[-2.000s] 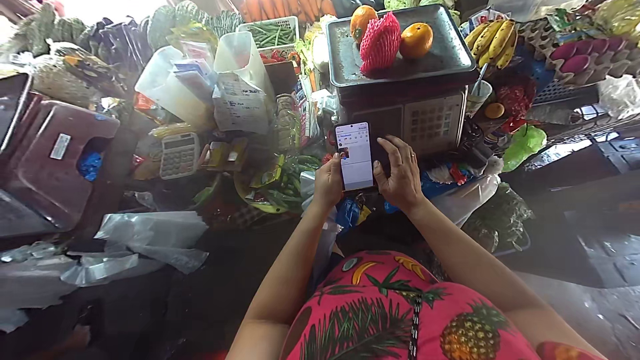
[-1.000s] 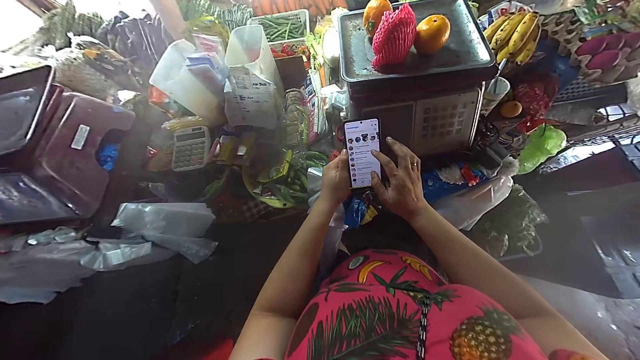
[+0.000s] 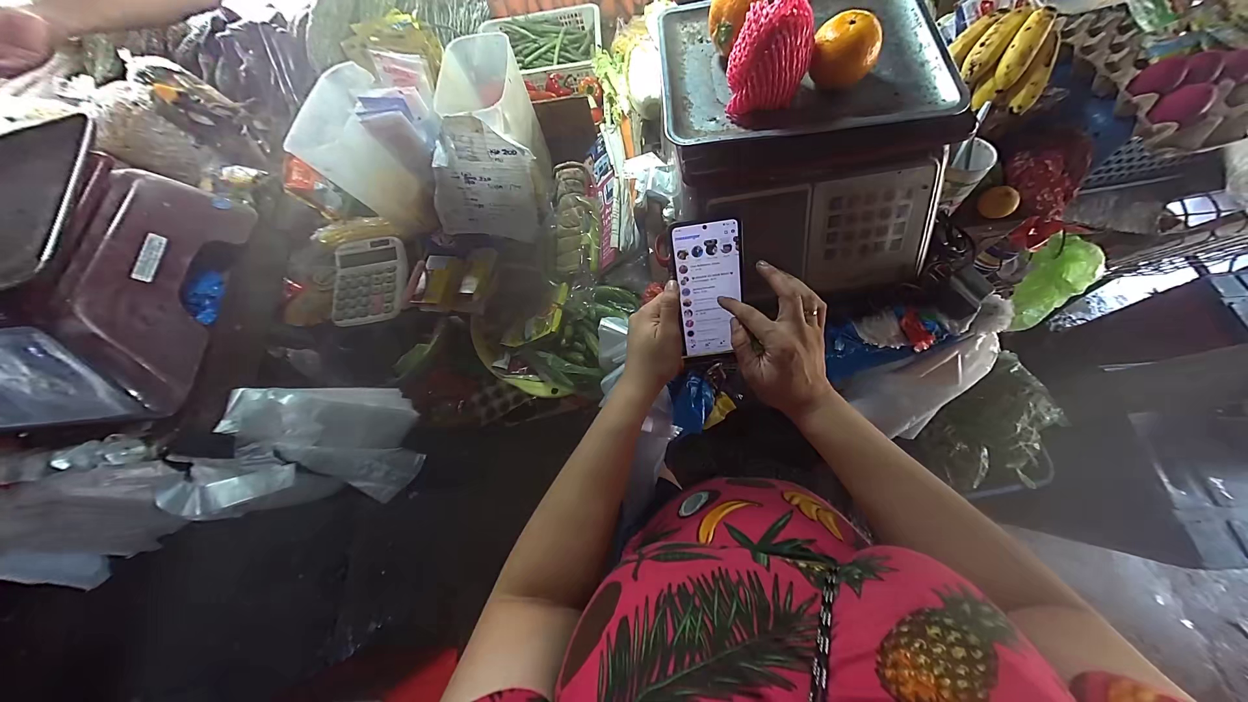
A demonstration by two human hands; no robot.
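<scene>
My left hand (image 3: 654,336) holds a smartphone (image 3: 709,292) upright by its left edge and lower part; the lit screen shows a list with small round pictures. My right hand (image 3: 785,341) is at the phone's right side, its index finger bent over the screen and the other fingers spread; it grips nothing. A ring is on one of its fingers. Just beyond the phone stands a weighing scale (image 3: 868,224) with a metal tray (image 3: 702,107). On the tray lie an orange fruit (image 3: 846,49), another partly hidden one, and a fruit in a pink foam net (image 3: 772,54).
A calculator (image 3: 370,281), plastic containers (image 3: 487,83), green chillies in a bag (image 3: 575,341) and a basket of green beans (image 3: 551,41) stand left of the scale. Bananas (image 3: 1009,49) and egg trays (image 3: 1185,97) are right. Plastic bags (image 3: 322,429) lie left. Another person's hand (image 3: 29,34) shows top left.
The phone's screen has changed from a mostly blank page to a list. My right index finger has moved onto the screen. Another person's hand has come in at the top left.
</scene>
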